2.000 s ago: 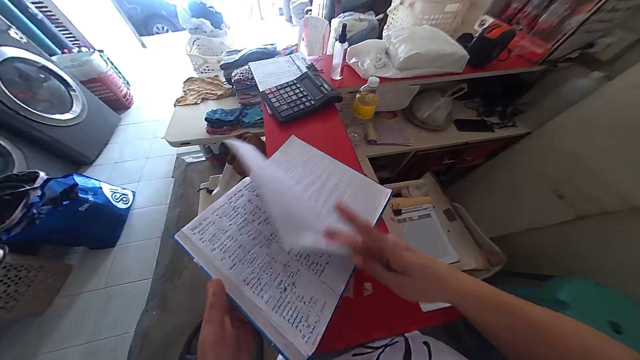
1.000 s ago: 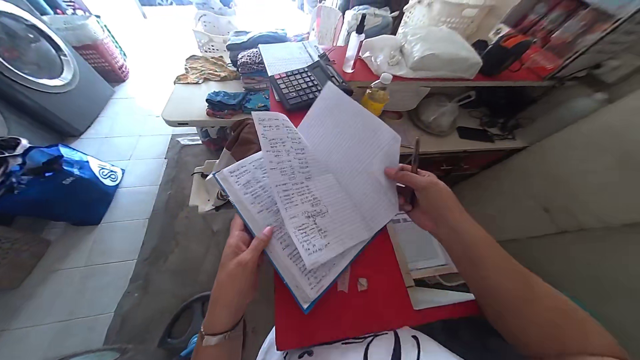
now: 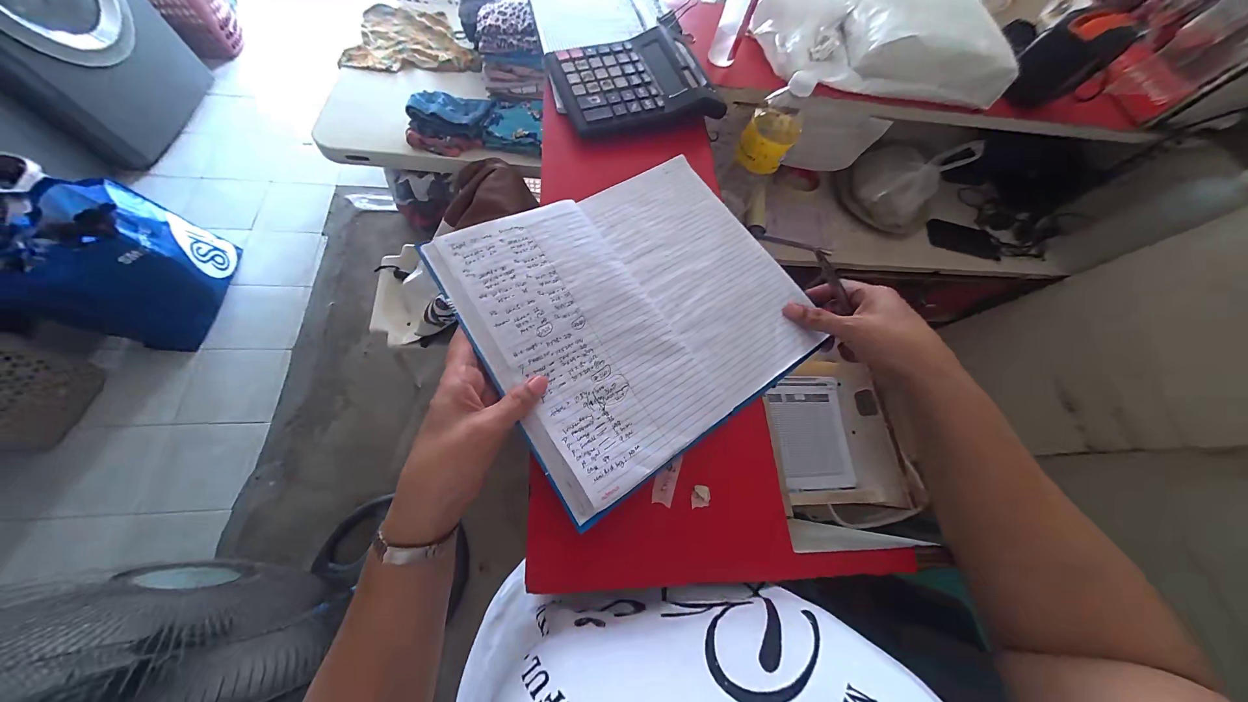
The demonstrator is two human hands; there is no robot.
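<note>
An open blue-covered notebook (image 3: pixel 643 322) is held tilted above the red counter (image 3: pixel 673 526). Its left page bears handwriting; the right page shows ruled lines. My left hand (image 3: pixel 468 419) grips the notebook's left edge, thumb on the written page. At the right edge, my right hand (image 3: pixel 863 327) pinches the notebook with the thumb on top and also holds a dark pen (image 3: pixel 834 278). Beyond the notebook lies a large desk calculator (image 3: pixel 634 78) on the counter.
A bottle of yellow liquid (image 3: pixel 768 136) stands right of the counter. Folded clothes (image 3: pixel 473 122) lie on a white table (image 3: pixel 361 117). An open drawer (image 3: pixel 877 429) holds a printed sheet. A fan (image 3: pixel 166 624) stands lower left, a blue bag (image 3: pixel 127 263) on the tiled floor.
The loose-standing pages have been turned and now lie flat, with a ruled right page showing. My left hand stays at the notebook's left side. The view has moved closer to the counter.
</note>
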